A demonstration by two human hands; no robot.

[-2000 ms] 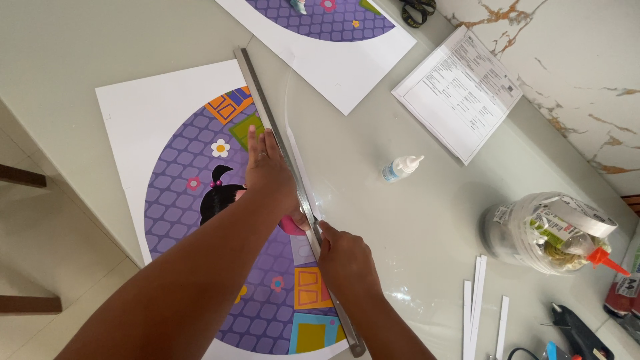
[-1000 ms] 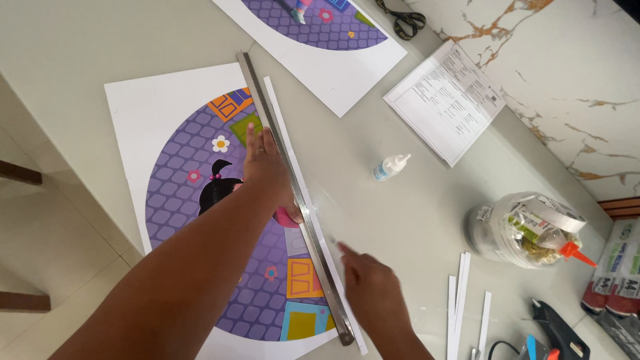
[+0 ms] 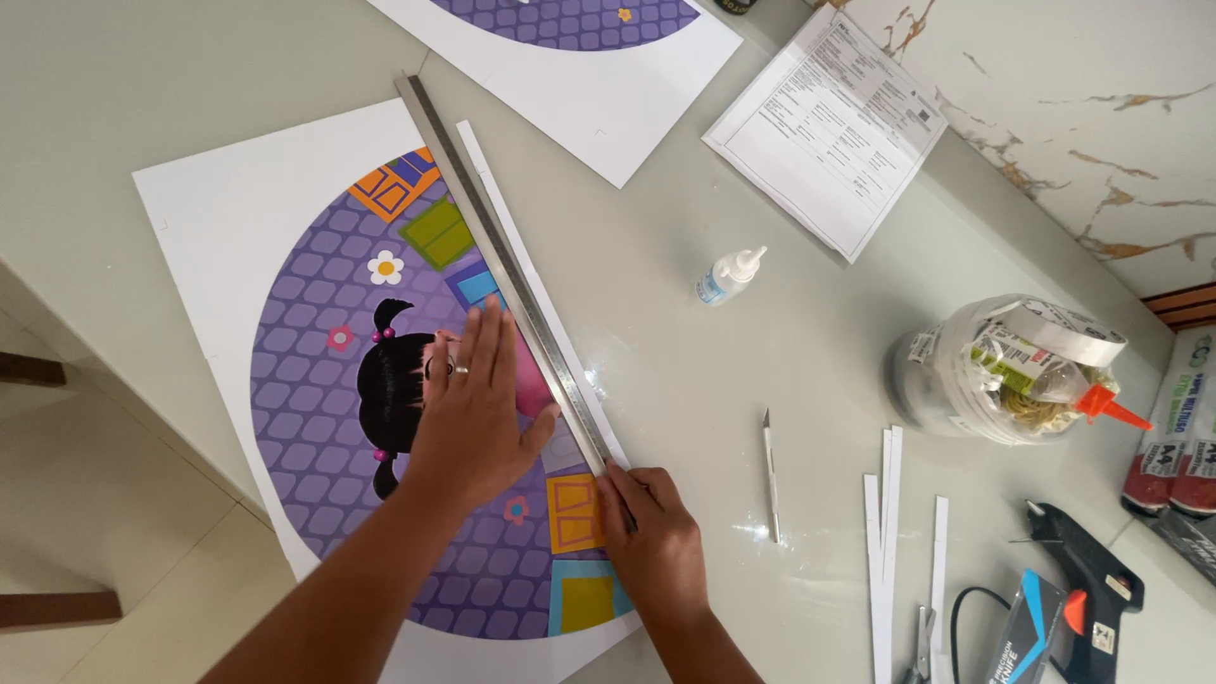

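A white sheet with a purple printed circle and a cartoon figure (image 3: 385,389) lies on the table. Along its right side runs a metal ruler (image 3: 503,256). My left hand (image 3: 480,408) rests flat on the print, fingers slightly apart, its thumb near the ruler. My right hand (image 3: 654,532) is at the ruler's lower part, fingers closed around its edge. Beside the ruler, to the right, lies a narrow white strip (image 3: 532,266). A craft knife (image 3: 770,475) lies on the table to the right of my right hand.
A second printed sheet (image 3: 608,114) and a stack of papers with writing (image 3: 826,133) lie at the top. To the right are a small glue bottle (image 3: 729,276), a clear plastic jar (image 3: 988,370), white strips (image 3: 883,560), scissors (image 3: 920,655) and a black glue gun (image 3: 1083,570).
The strip beside the ruler shows one second ago but not two seconds ago. My right hand has moved from right of the strip onto the ruler. The craft knife now lies on the table.
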